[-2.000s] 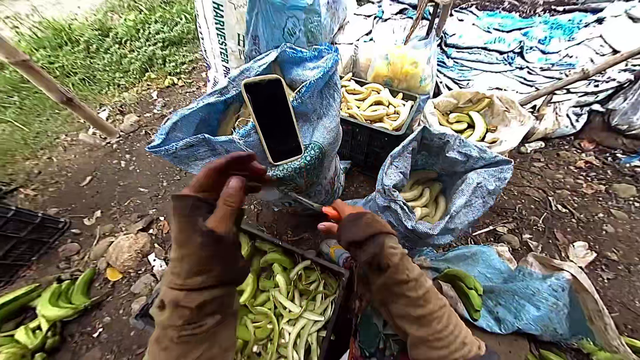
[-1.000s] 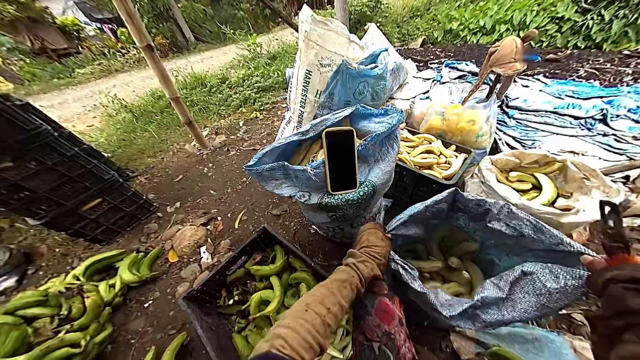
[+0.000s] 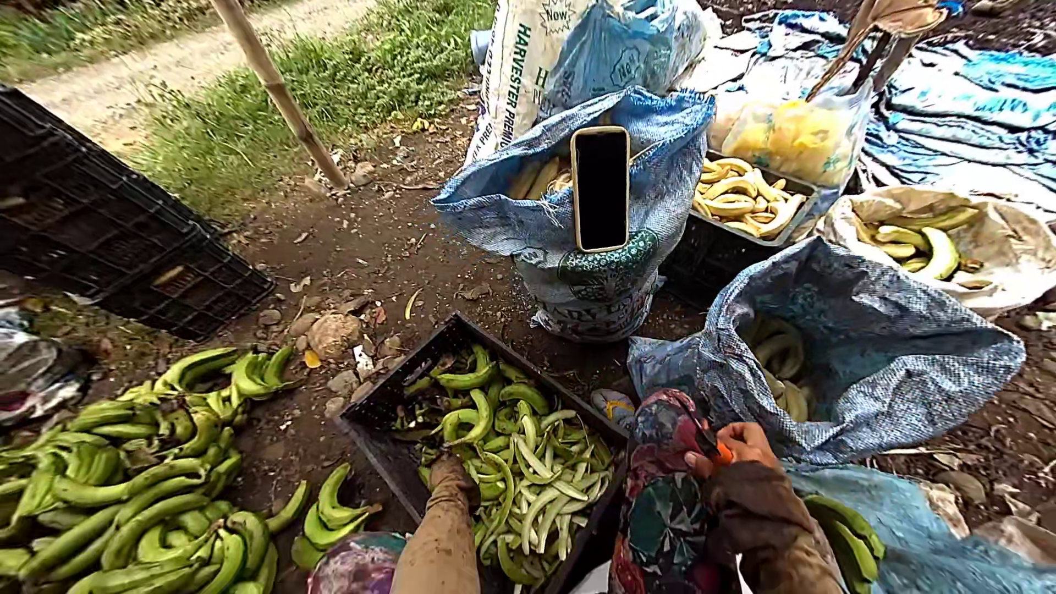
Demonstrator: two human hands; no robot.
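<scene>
My left hand [image 3: 453, 478], below a tan sleeve, reaches into a black plastic crate [image 3: 388, 474] among green bananas [image 3: 478, 417] and peel strips [image 3: 540, 503]; its fingers are hidden. My right hand [image 3: 738, 445], in a brown sleeve, is closed around the orange handle [image 3: 723, 453] of a knife by my patterned-cloth knee [image 3: 664, 495]. Just beyond it, a blue woven sack [image 3: 891, 355] stands open with peeled bananas [image 3: 780, 363] inside. A phone [image 3: 601, 189] appears upright in front of another blue sack [image 3: 610, 289] holding peeled bananas.
Green bananas [image 3: 140, 495] lie heaped at left. Stacked black crates [image 3: 124, 223] and a bamboo pole [image 3: 280, 91] stand behind. A crate of peeled bananas [image 3: 747, 198], a pale sack [image 3: 1006, 239] with bananas and a plastic bag of yellow contents [image 3: 792, 140] are at right.
My left hand, earlier up near my right hand, is now down in the black crate. My right hand has moved from the far right, beyond the open sack, to beside my knee. The view has shifted.
</scene>
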